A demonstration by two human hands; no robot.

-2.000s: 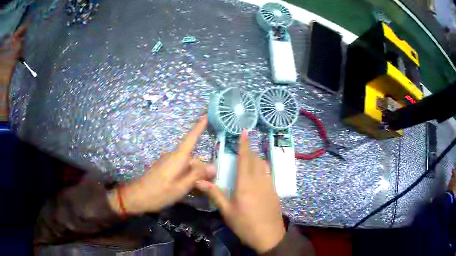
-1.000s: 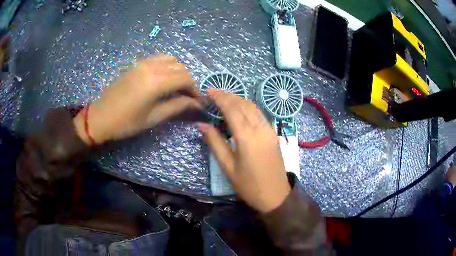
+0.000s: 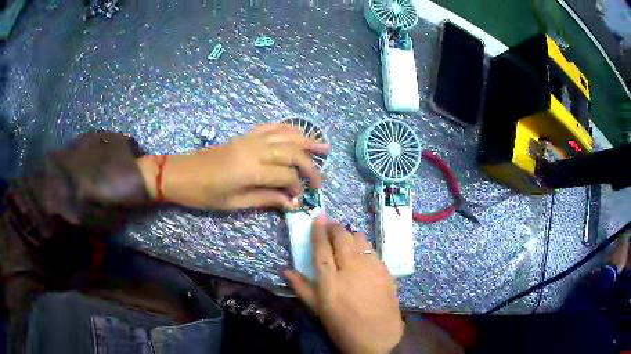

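Observation:
A pale aqua handheld fan (image 3: 302,231) lies on the silvery sheeting in front of me, head away from me. My left hand (image 3: 266,169) lies over its round head and neck, with the fingertips at the neck. My right hand (image 3: 353,283) rests on the right side of its pale handle. What the fingertips touch at the neck is partly hidden. A second fan (image 3: 392,149) lies just to the right, with its neck open and small red wires or parts showing. A third fan (image 3: 399,76) lies further back.
Red-handled cutters (image 3: 448,183) lie behind the second fan. A black smartphone (image 3: 458,75) and a black and yellow screw feeder (image 3: 546,114) stand at the right, with a black screwdriver (image 3: 588,168) at the feeder. Two small aqua parts (image 3: 216,52) lie at the back left. A green conveyor (image 3: 498,21) runs behind.
My left hand has come down over the fan's head and neck. My right hand has moved down from the neck onto the handle.

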